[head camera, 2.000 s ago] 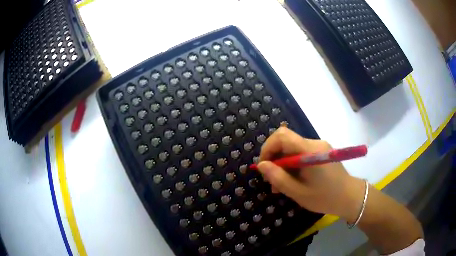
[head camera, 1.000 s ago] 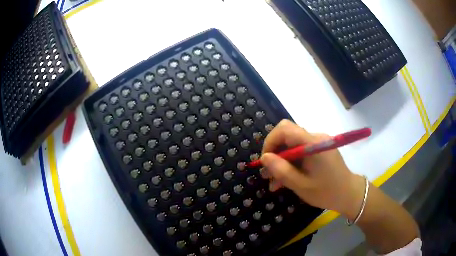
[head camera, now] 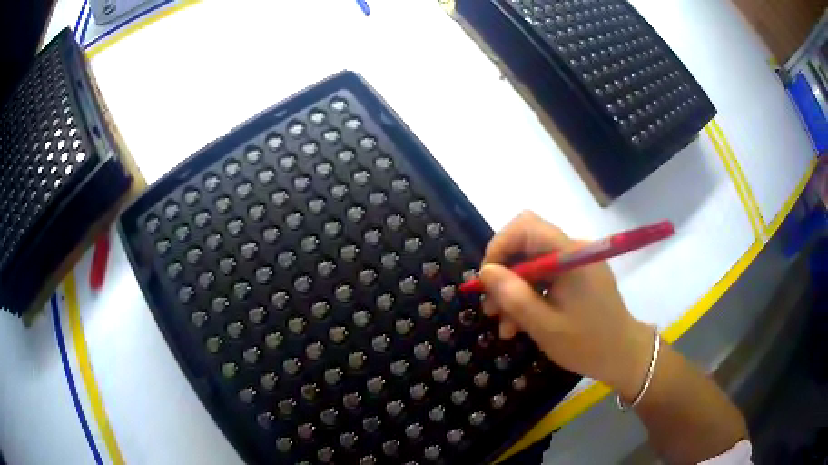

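The black working tray (head camera: 418,136) lies tilted in front of me, with rows of small round metal components (head camera: 263,274) in its pockets. My right hand (head camera: 554,295) is over the tray's right side and grips the red marker pen (head camera: 626,241). The pen's tip points left, at or just above a component; contact cannot be told. The hand hides some pockets at the right edge. A bracelet is on the wrist. My left hand is not in view. The red marker cap (head camera: 100,262) lies on the table left of the tray.
A left stack of filled trays (head camera: 91,204) stands at the left edge on cardboard. A right stack of trays (head camera: 649,163) stands at the upper right. Yellow and blue tape lines mark the white tabletop (head camera: 172,100). A blue item (head camera: 363,6) shows at the top edge.
The camera view has shifted, so the tray and both stacks sit further left. My right hand keeps its grip on the pen; its tip is over a different part of the tray.
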